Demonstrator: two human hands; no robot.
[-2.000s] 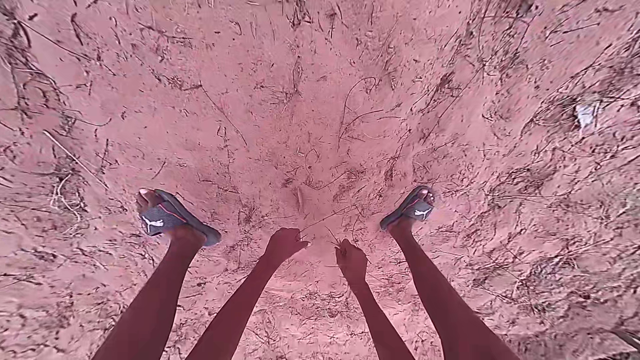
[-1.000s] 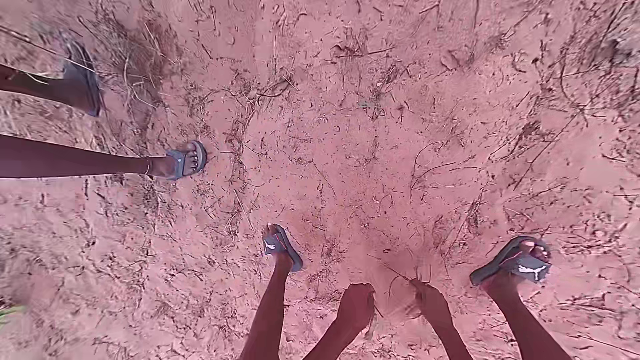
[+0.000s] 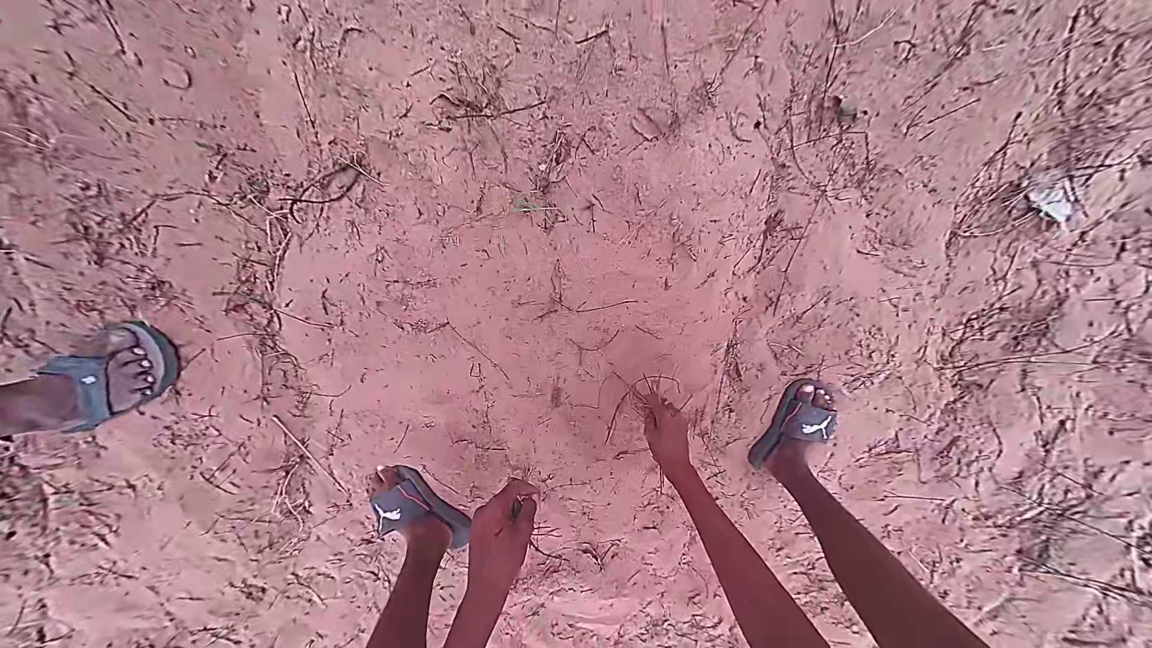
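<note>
My left hand point(image 3: 502, 531) is closed beside my left foot, around a small dark thing that I cannot make out. Farther forward and to the right, my right hand point(image 3: 666, 434) grips a small bunch of thin dry twigs point(image 3: 650, 385) at its fingertips, low over the reddish sandy ground point(image 3: 558, 387). My feet, in dark slide sandals, stand on either side of the hands: the left sandal point(image 3: 416, 506) next to my left hand, the right sandal point(image 3: 799, 423) to the right of my right hand.
Another person's foot in a grey slide sandal point(image 3: 112, 378) stands at the left edge. Dry stalks and twigs point(image 3: 319, 193) litter the soil. A pale crumpled scrap point(image 3: 1051, 200) lies at the upper right.
My hands, close together a second ago, are now apart, the right one farther forward. The other person showed two feet at the left; one is visible now. The view has shifted.
</note>
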